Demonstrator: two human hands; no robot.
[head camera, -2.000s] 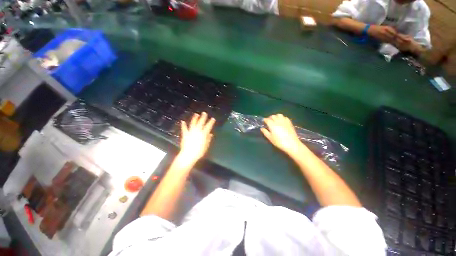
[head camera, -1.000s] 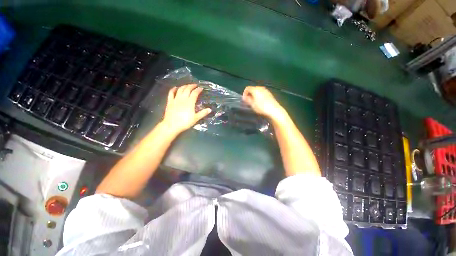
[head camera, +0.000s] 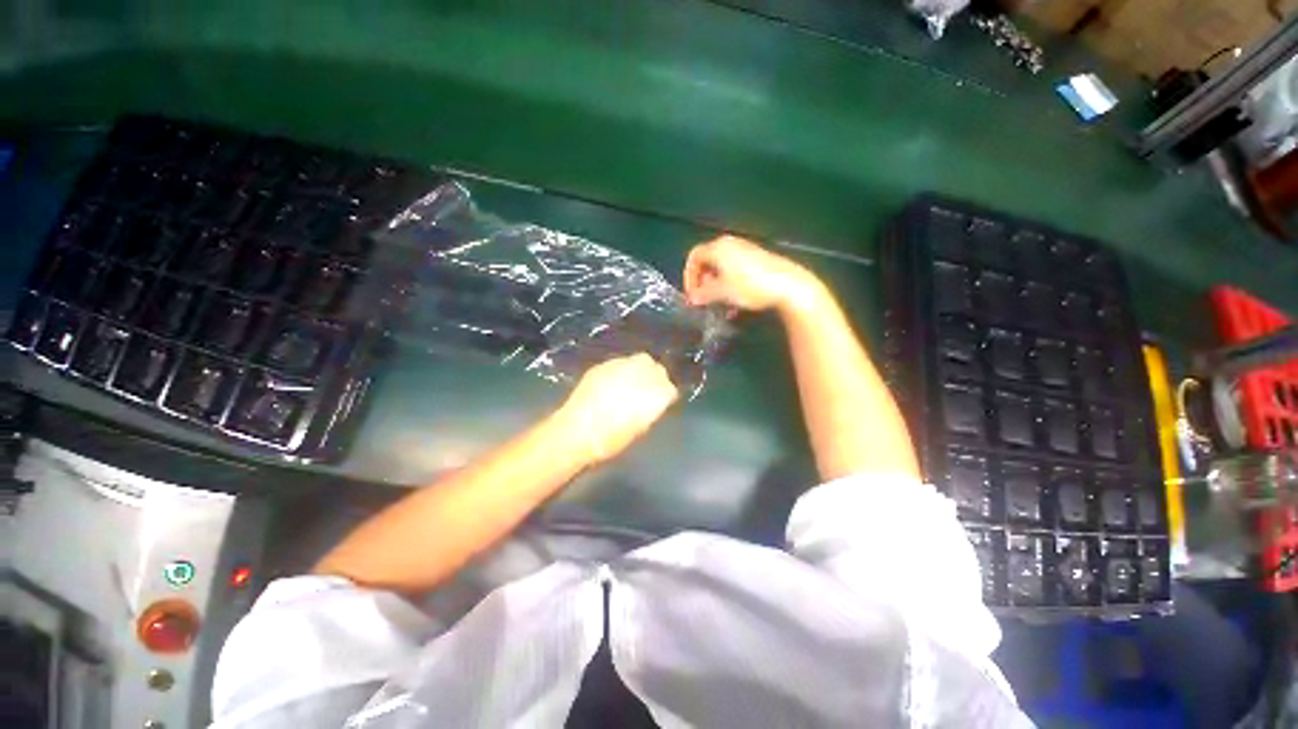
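A clear plastic bag (head camera: 548, 278) lies crinkled on the green bench (head camera: 470, 427), with dark shapes showing at its right part. My left hand (head camera: 624, 405) grips the bag's near right edge, fingers curled. My right hand (head camera: 737, 275) pinches the bag's far right corner. The bag's left end reaches beside a black blister tray (head camera: 199, 271) with square pockets. The fingertips of both hands are partly hidden.
Another black blister tray stack (head camera: 1032, 413) lies right of my right arm, with a yellow strip (head camera: 1164, 442) and red plastic basket (head camera: 1260, 385) beyond. A white machine at lower left bears an orange-red knob (head camera: 168, 625) and green button (head camera: 178, 573).
My left hand has moved right and nearer to me, from flat on the bag to gripping its right end. The bag is more spread out leftward. My right hand still holds it.
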